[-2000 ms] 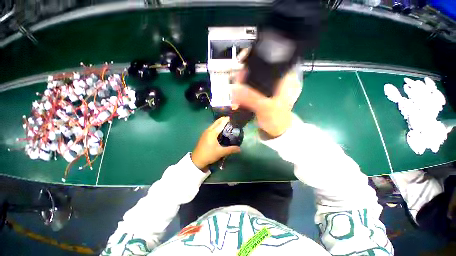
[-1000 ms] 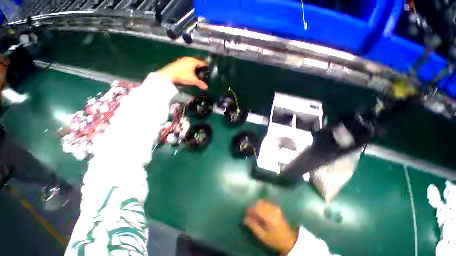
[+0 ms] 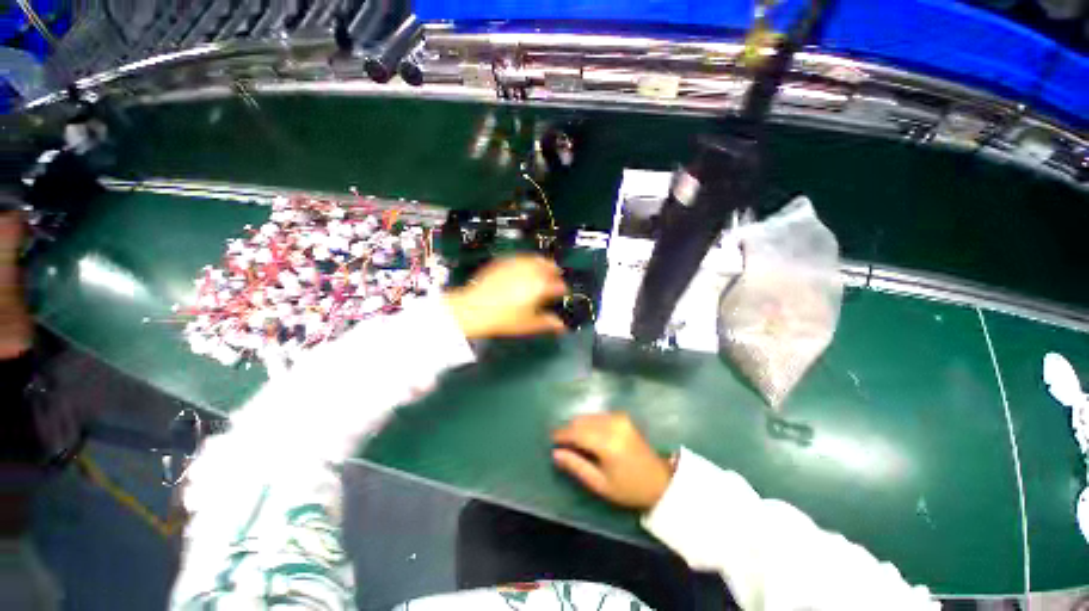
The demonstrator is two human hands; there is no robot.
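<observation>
My left hand (image 3: 511, 296) is at the left edge of a black round housing (image 3: 579, 308), thumb and fingers either side; whether it grips is unclear. Other black housings (image 3: 469, 229) stand behind my left hand, one with a thin yellow wire. My right hand (image 3: 615, 458) rests empty on the green bench (image 3: 502, 436), fingers loosely bent and a little apart. The black electric screwdriver (image 3: 699, 227) hangs tilted in front of the white screw feeder (image 3: 615, 287) and hides part of it.
A pile of white connectors with red leads (image 3: 317, 275) lies at left. A clear bag of small pieces (image 3: 782, 304) lies right of the feeder. White parts (image 3: 1063, 382) are at the far right edge. Blurred dark units are on the strip behind. Blue bins (image 3: 931, 42) stand beyond the metal rail.
The screwdriver has left my right hand, which now lies on the bench. My left hand went to the back strip, then came back toward me to the housing beside the feeder. The view has shifted.
</observation>
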